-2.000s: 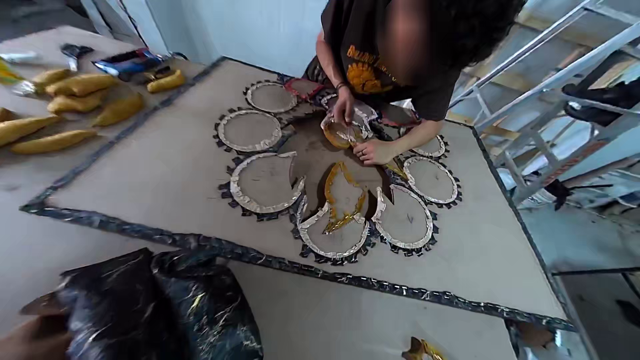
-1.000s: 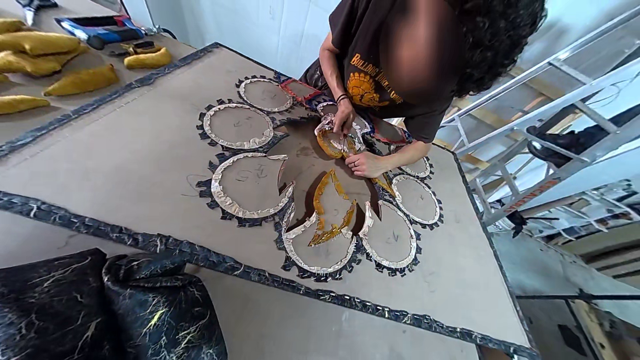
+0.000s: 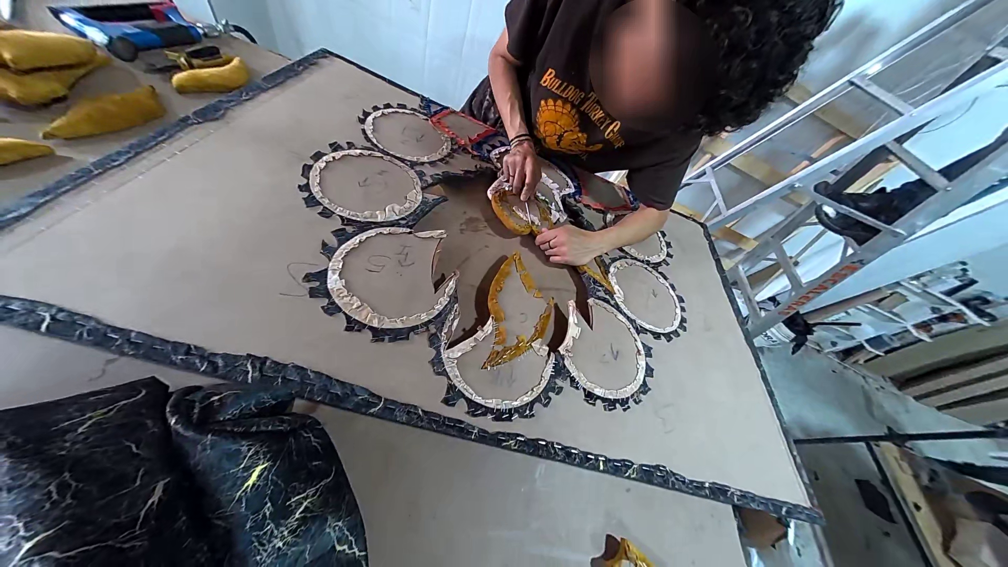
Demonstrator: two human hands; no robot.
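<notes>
Neither my left hand nor my right hand is in view. A large board (image 3: 205,236) lies on the table, its edges wrapped in dark marbled material. Round pieces edged in folded white material and dark tabs, such as the white-rimmed oval (image 3: 365,185), form a ring on it. Inside the ring, a gold-edged flame-shaped piece (image 3: 520,315) overlaps a lower round piece. Across the board a co-worker (image 3: 583,118) leans over; one hand (image 3: 521,169) holds a thin tool at a gold-edged piece (image 3: 510,214), and the other hand (image 3: 568,245) rests beside it.
Black marbled material (image 3: 260,465) is bunched at the lower left. Stuffed gold pieces (image 3: 106,113) and a blue and red tool (image 3: 130,25) lie at the upper left. A gold piece (image 3: 628,554) shows at the bottom edge. An aluminium ladder (image 3: 858,189) stands at the right.
The view has shifted, bringing the board and co-worker closer. The co-worker's hands stay at the same gold-edged piece.
</notes>
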